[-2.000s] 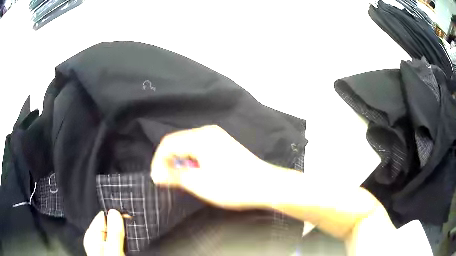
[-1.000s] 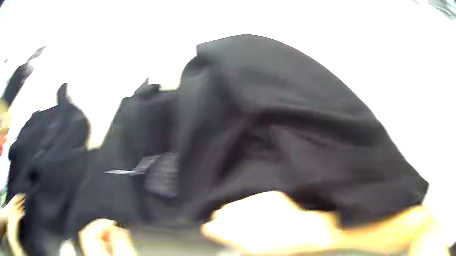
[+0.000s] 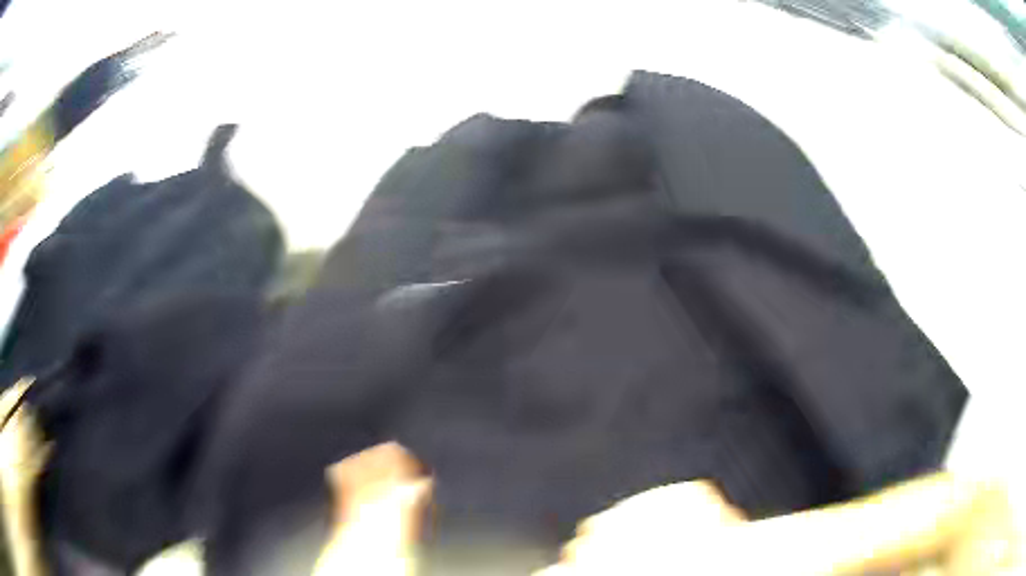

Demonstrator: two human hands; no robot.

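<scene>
A large black jacket (image 3: 585, 371) lies spread and rumpled on the white table (image 3: 371, 68). A pale thread tail (image 3: 422, 293) shows on it left of centre. My left hand (image 3: 380, 489) is at the jacket's near edge, low in the picture, cut off by the bottom edge and blurred. My right hand (image 3: 653, 523) lies at the near edge further right, also blurred and partly cut off. Whether either hand grips the cloth cannot be told, and no snips can be made out.
Another dark garment (image 3: 158, 248) lies to the left, touching or close to the jacket. Another person's hand (image 3: 20, 450) is at the far left edge. Blurred dark stacked pieces (image 3: 827, 14) show at the top right, and a dark item (image 3: 96, 90) at the upper left.
The view has swung left, so the jacket appears further right. The pale grid-check lining seen earlier is covered by black cloth. My right hand has come down to the near edge.
</scene>
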